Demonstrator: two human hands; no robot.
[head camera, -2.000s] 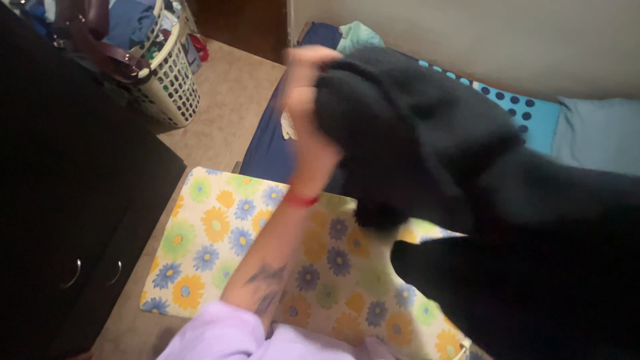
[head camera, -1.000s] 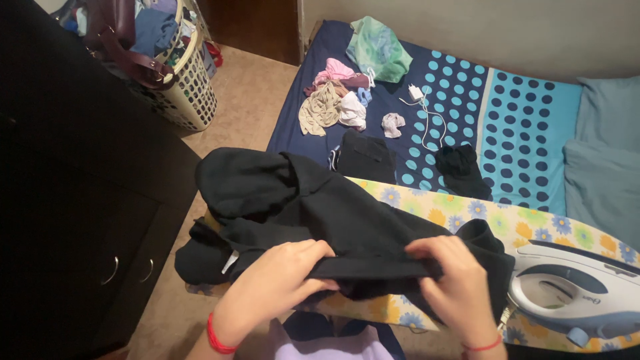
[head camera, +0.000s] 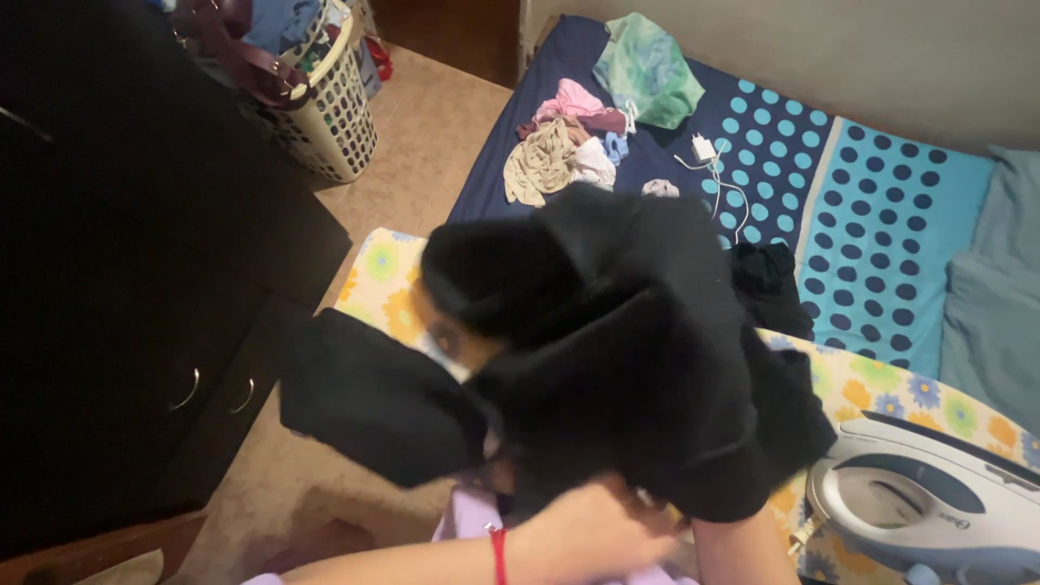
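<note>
A black cloth garment (head camera: 617, 357), blurred and bunched, is held up over the ironing board with its flower-print cover (head camera: 873, 382). One dark flap of it hangs out to the left, beyond the board's edge. My left hand (head camera: 597, 520), below a red wristband, is closed at the garment's lower edge. Beside it my right forearm rises under the cloth, which hides that hand. A white and grey steam iron (head camera: 918, 496) lies on the right part of the board, with a plug (head camera: 803, 536) near its left end.
Behind the board is a bed (head camera: 877, 244) with small crumpled clothes (head camera: 544, 162), a green cloth (head camera: 650, 69), a white charger (head camera: 704, 149) and a black cloth item (head camera: 768, 284). A dark cabinet (head camera: 162, 284) stands left, a full laundry basket (head camera: 333, 122) behind it.
The black garment, spread low across the board a second ago, is now lifted and bunched. My left hand has moved right, close to my right forearm; my right hand has gone under the cloth.
</note>
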